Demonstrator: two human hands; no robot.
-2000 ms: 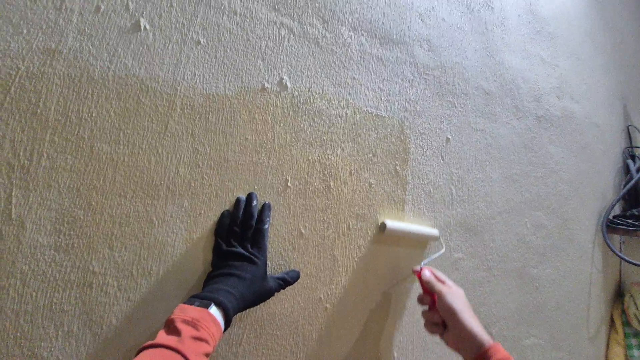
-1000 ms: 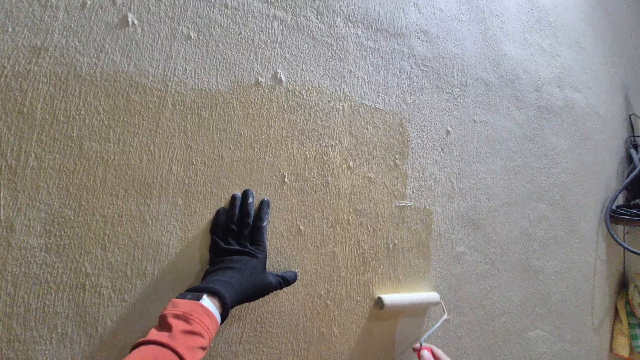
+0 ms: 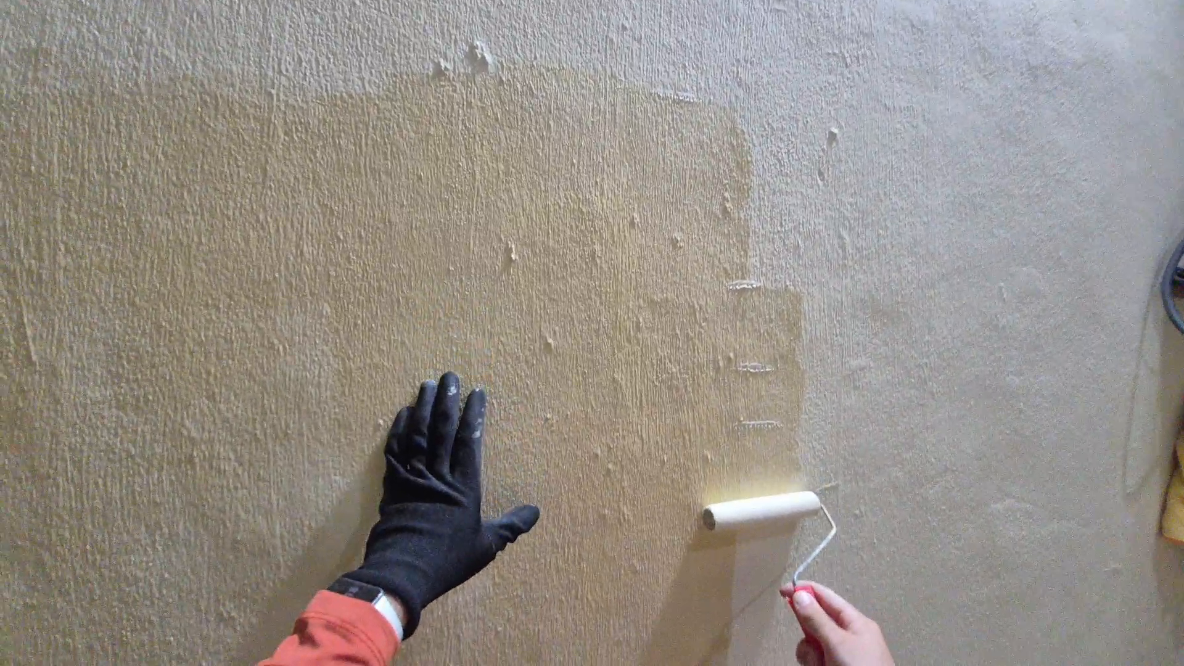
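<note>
My left hand [image 3: 435, 499], in a black glove with pale specks on the fingertips, lies flat with fingers spread against the textured wall [image 3: 555, 277]. A watch shows at its wrist below an orange sleeve. At the lower right, my bare right hand [image 3: 837, 629] grips the red handle of a mini paint roller [image 3: 763, 511]. The roller's white sleeve lies nearly level on the wall, near the right edge of a darker, damp-looking tan area. Several short whitish marks run one below another above the roller. The rest of the wall, above and to the right, is paler grey.
At the far right edge is part of a dark cable loop [image 3: 1173, 287]. Below it, a bit of yellowish material [image 3: 1173, 499] shows at the frame edge. Small raised lumps dot the wall, with two larger ones near the top [image 3: 479, 55].
The darker area has grown downward at its right side, where the roller has passed. Since two seconds ago the roller has moved down the wall. My left hand stays against the wall.
</note>
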